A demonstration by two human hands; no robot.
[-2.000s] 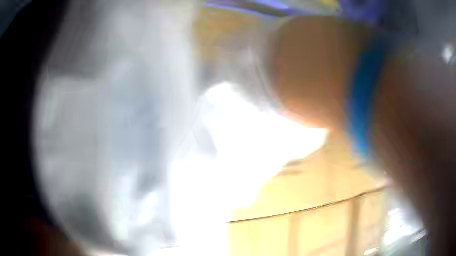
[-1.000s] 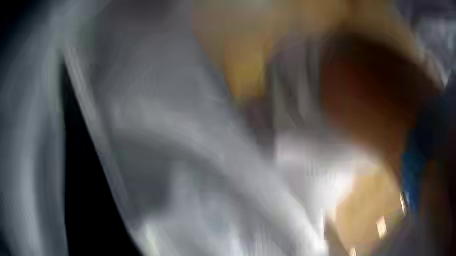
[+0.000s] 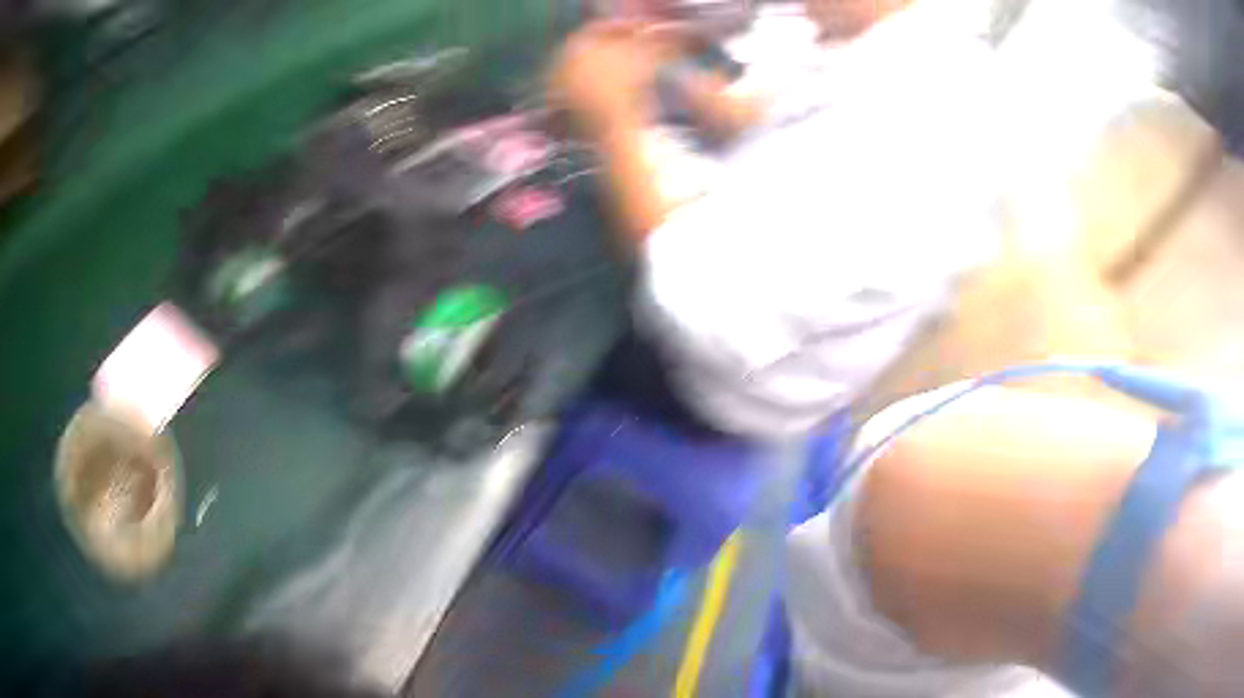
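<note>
A bare forearm with a bright blue wrist strap (image 3: 1126, 573) is large and blurred at the right, coming out of a white sleeve (image 3: 832, 600). It seems to be my right arm. The hand (image 3: 1211, 586) beyond the strap is cut off by the right edge, so its fingers and anything in them are hidden. My left hand is not in view. The tip-cleaning cup (image 3: 120, 488) with brownish filling stands on the dark-green bench (image 3: 293, 471) at the left. A white pad (image 3: 157, 366) lies against it.
Black fans with round green labels (image 3: 454, 337) stand on the bench. Pink pieces (image 3: 527, 206) lie behind them. Another person in white (image 3: 819, 273) sits beyond, hands at the bench. A blue stool (image 3: 614, 505) is below. Blue and yellow strips (image 3: 709, 614) show at the bottom.
The view has swung from blurred white cloth and the close forearm to the bench, stool and other worker. The strapped wrist remains at the right.
</note>
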